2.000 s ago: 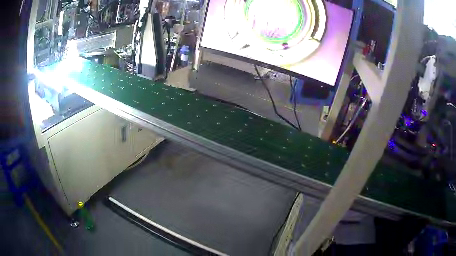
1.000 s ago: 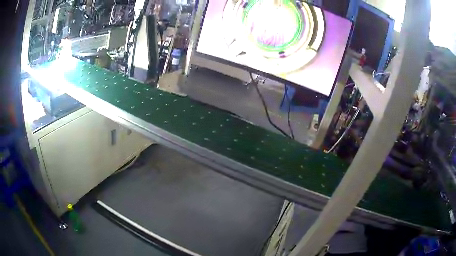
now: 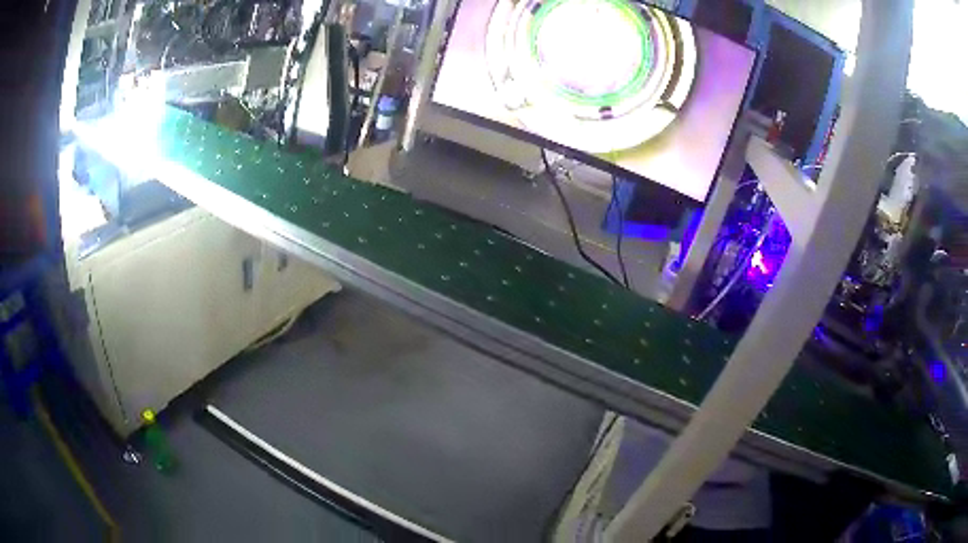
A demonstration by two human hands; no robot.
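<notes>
The dark-green conveyor belt (image 3: 425,246) runs from the glaring light at upper left down to the lower right, with a silver edge rail (image 3: 366,278) along its near side. Small workpieces (image 3: 505,285) show on it as pale dots in rows; their type is too small to tell. The inspection monitor (image 3: 679,138) behind the belt shows green and yellowish rings on a pinkish-white ground. Neither of my hands is in the picture.
A thick off-white machine frame post (image 3: 791,297) crosses the belt on the right. A cream cabinet (image 3: 180,318) stands at left, with a green bottle (image 3: 158,450) on the floor beside it. A white and black floor strip (image 3: 308,475) lies below the belt. Purple light (image 3: 758,262) glows behind the post.
The view has shifted slightly. A bright purple-blue light now shows between the monitor and the post. The workpieces still lie in rows on the belt.
</notes>
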